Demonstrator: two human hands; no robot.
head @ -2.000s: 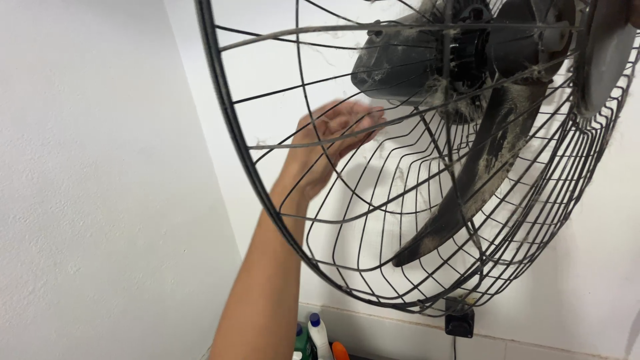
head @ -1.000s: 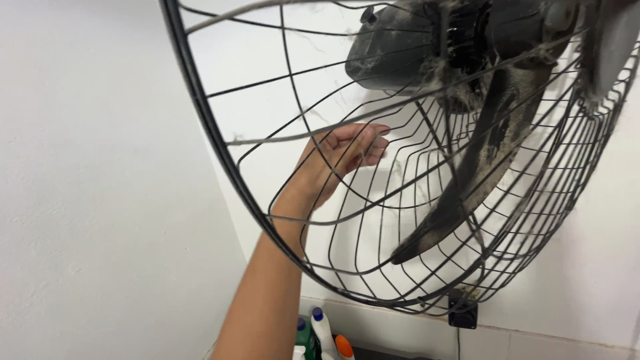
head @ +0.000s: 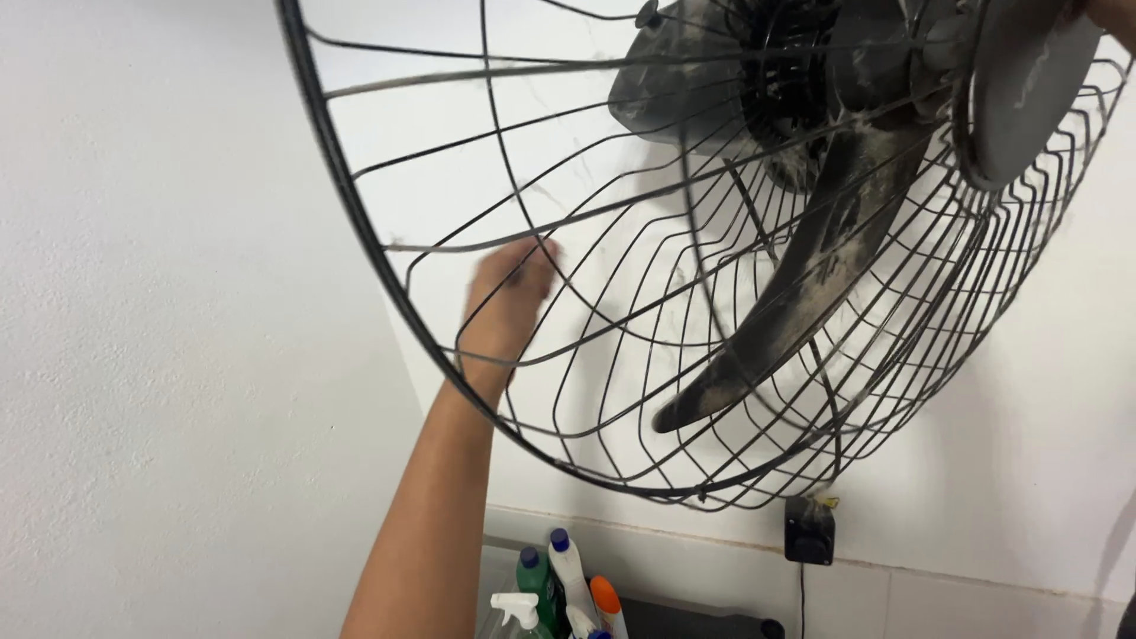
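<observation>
My left hand [head: 510,284] is behind the black wire guard [head: 342,191] of a wall fan, seen through its wires near the lower left. Its fingers are curled and blurred, and whether it holds something cannot be told. Dust and lint cling to the fan blade [head: 799,275], the wires and the dark motor housing [head: 679,80]. A round grey hub cover [head: 1025,89] sits at the guard's middle. At the top right edge a small part of my right hand [head: 1109,19] shows beside the hub cover; most of it is out of view.
Below the fan stand several bottles, among them a green bottle [head: 535,577], a white bottle with a blue cap [head: 568,564], a spray bottle [head: 516,611] and an orange-capped bottle [head: 606,596]. A black control box [head: 809,532] with a cable is on the wall. A white wall [head: 177,311] rises at left.
My left hand has moved left and down, away from the motor housing, and remains behind the guard.
</observation>
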